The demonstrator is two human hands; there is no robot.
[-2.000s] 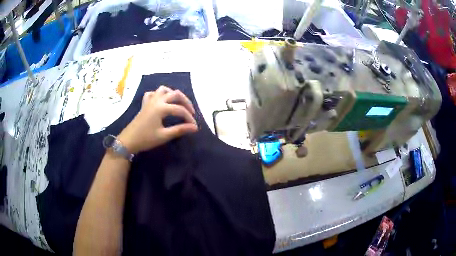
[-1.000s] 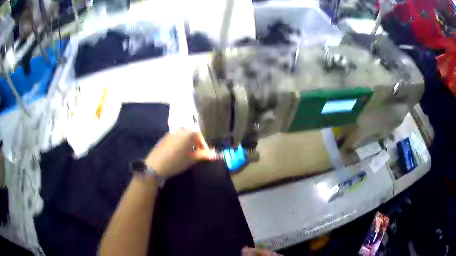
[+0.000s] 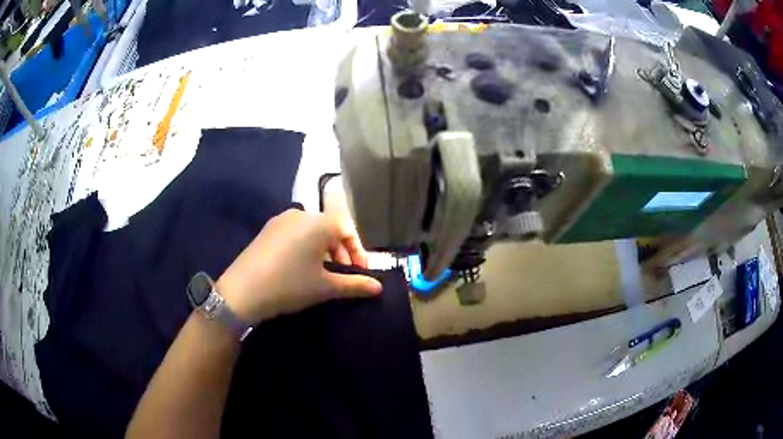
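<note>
A large dark garment panel (image 3: 343,360) lies on the white table, its right edge reaching under the left end of the beige sewing machine (image 3: 515,103). My left hand (image 3: 296,266), with a watch on the wrist, pinches the panel's edge between thumb and fingers, just left of the needle area. A bright blue guide (image 3: 427,276) shows beside the needle area. The presser foot and needle are mostly hidden by the machine head. My right hand is not in the picture.
Snips (image 3: 644,345) lie right of the machine bed, near small white labels (image 3: 703,299) and a small blue box (image 3: 749,291). Crates with dark cloth stand behind the table; a blue crate (image 3: 56,64) is at the far left. A phone-like bright object (image 3: 671,417) is low right.
My left hand has moved right from the panel's middle to its edge by the needle. Fingertips seen at the bottom edge one second ago are gone. The machine appears closer.
</note>
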